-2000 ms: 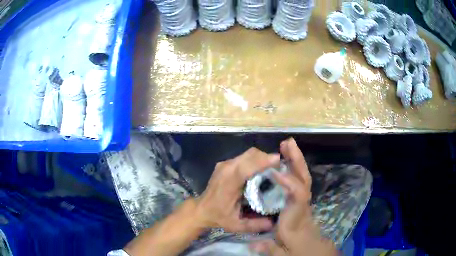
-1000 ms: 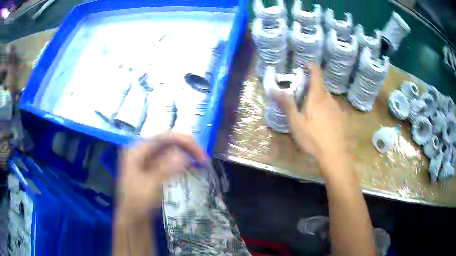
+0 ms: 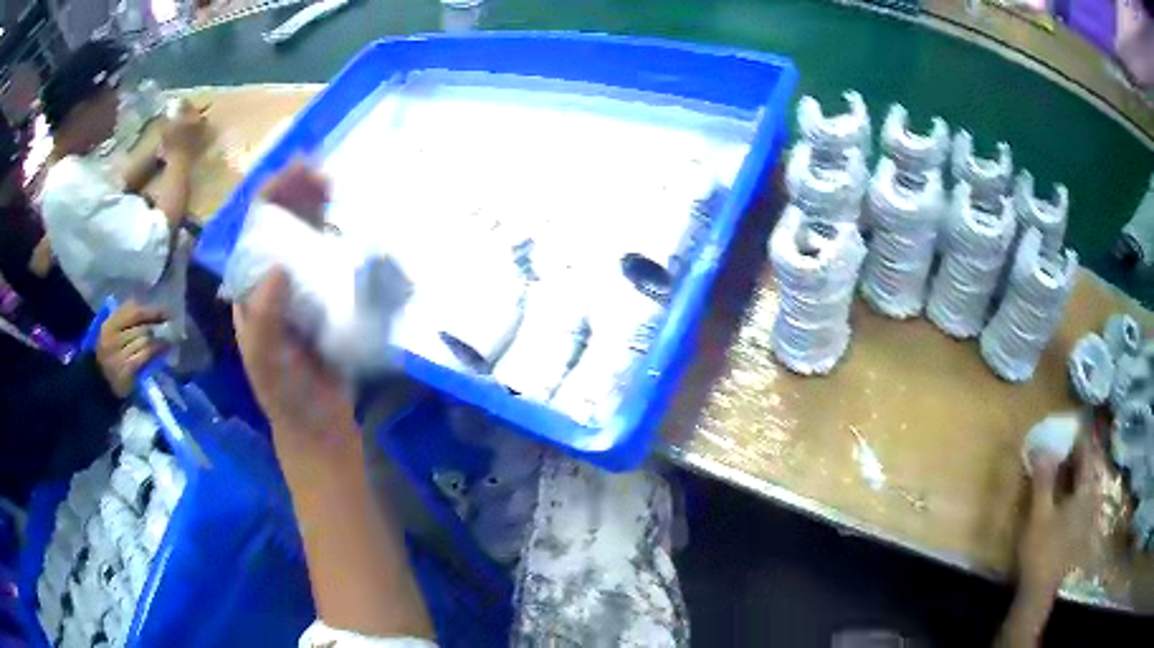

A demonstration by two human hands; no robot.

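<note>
My left hand [image 3: 289, 342] is raised over the left front corner of the blue parts tray [image 3: 532, 424], gripping a blurred pale tubular body [image 3: 335, 294]. My right hand [image 3: 1057, 513] is at the bench's right, its fingers around the small white glue bottle [image 3: 1050, 439]; the bottle's tip cannot be made out. Glued assemblies stand upright in close rows beside the tray, notched ends up; the nearest one [image 3: 814, 298] is at the front left of the group. Several tubular bodies lie in the tray, washed out by glare.
Scalloped rings [image 3: 1091, 367] are piled at the right edge. A crate [image 3: 158, 557] of pale parts is at lower left, with another person's hand [image 3: 130, 344] on its rim. Another person sits at upper left. A green surface [image 3: 709, 28] runs behind the bench [image 3: 810, 437].
The view has swung left. My right hand has left the nearest standing assembly and moved right to the glue bottle. My left hand has risen from the tray's front edge with a tubular body.
</note>
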